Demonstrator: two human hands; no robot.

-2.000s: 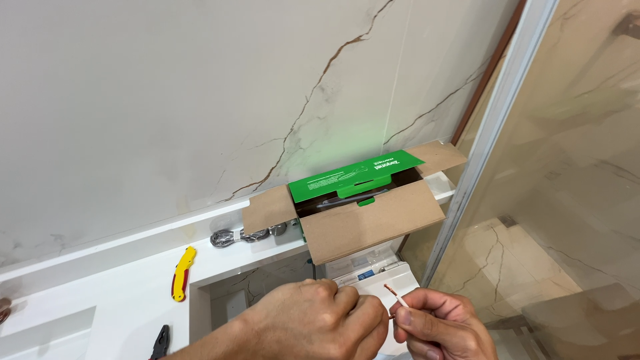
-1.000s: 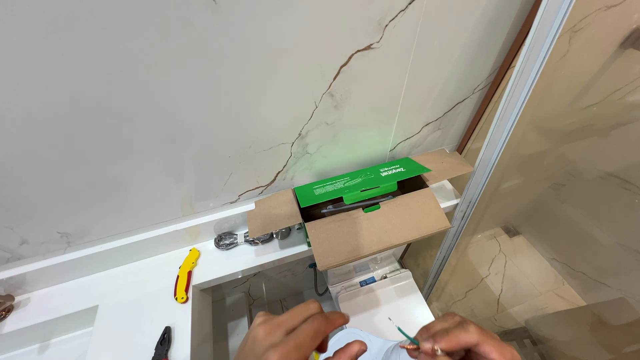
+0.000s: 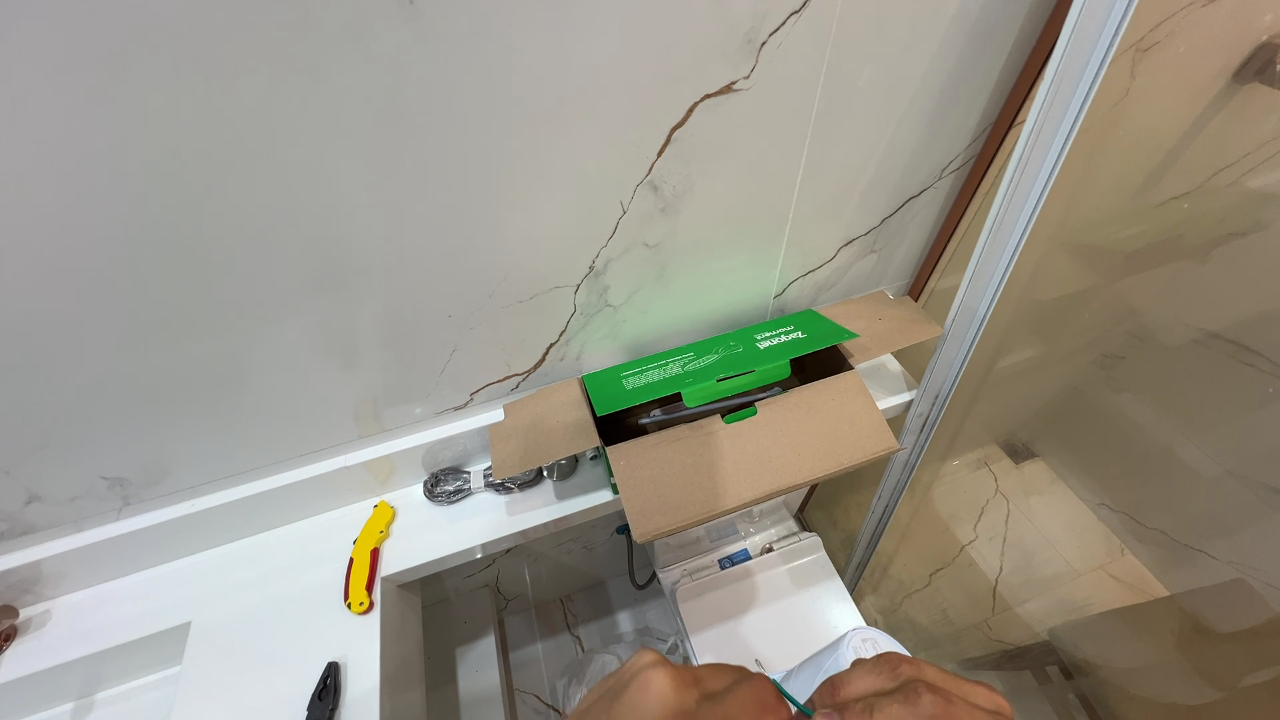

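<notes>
Low in the view, my left hand and my right hand are close together, cut off by the bottom edge. A thin green wire shows between them, its near end at the fingers of my right hand. Just behind my right hand is a rounded white part, mostly hidden. What my left fingers hold, if anything, is hidden. Beyond the hands stands an opened green and brown cardboard box with a grey item inside.
A yellow and red utility knife and black-jawed pliers lie on the white countertop. A bundled grey hose or cable rests left of the box. Below the box is a white toilet; a framed glass panel stands right.
Both hands have come lower in the view and closer together than one second ago. The green wire, seen then at my right hand, now lies between both hands.
</notes>
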